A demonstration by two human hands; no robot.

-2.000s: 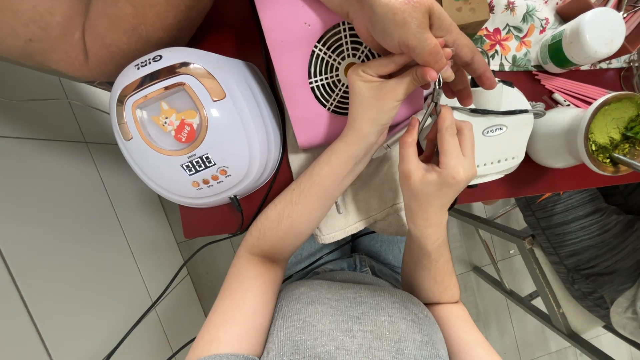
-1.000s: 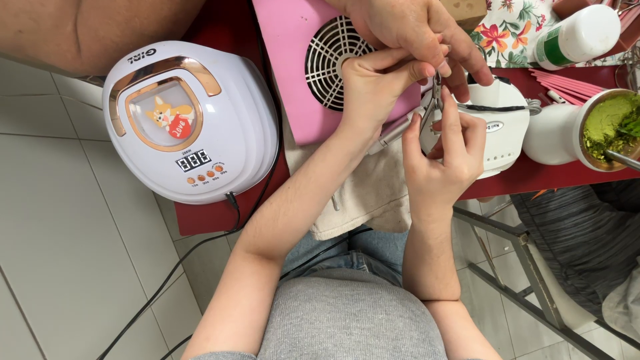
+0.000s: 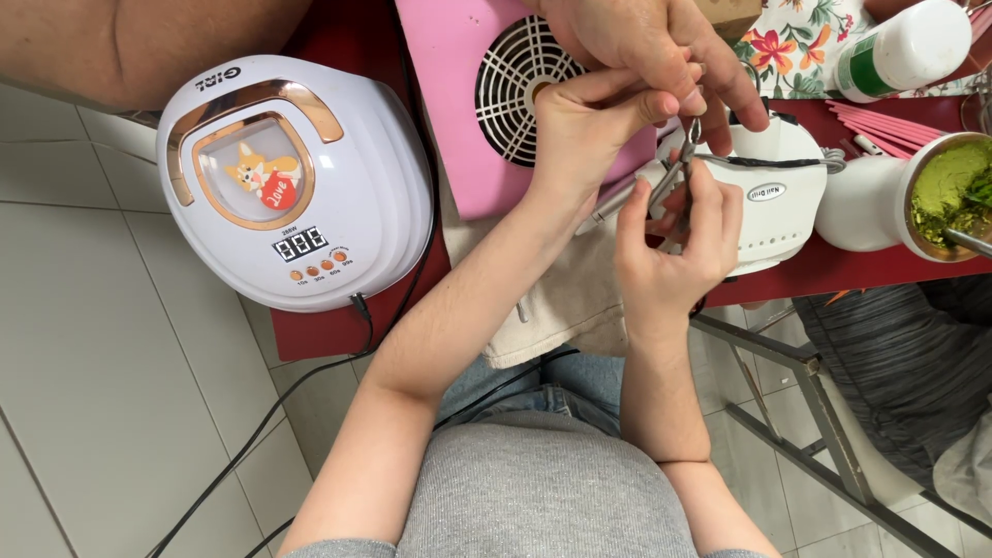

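My left hand (image 3: 585, 128) grips a finger of another person's hand (image 3: 659, 46) above the pink nail dust collector (image 3: 446, 101). Metal cuticle nippers (image 3: 685, 155) are in my right hand (image 3: 682, 240), their jaws against or very close to that fingertip; exact contact cannot be told. The nippers' handles are partly hidden by my fingers. Behind my right hand lies a white nail drill unit (image 3: 779, 201), with a light handpiece (image 3: 612, 209) to its left. A beige towel (image 3: 558, 310) lies under my forearms.
A white nail lamp (image 3: 372, 178) with a black cable (image 3: 267, 418) stands left on the red table (image 3: 310, 337). Right are a cup of green yerba mate (image 3: 942, 194), a white bottle (image 3: 914, 50), pink sticks (image 3: 883, 128) and a floral cloth (image 3: 806, 46). A metal frame (image 3: 821, 387) stands below.
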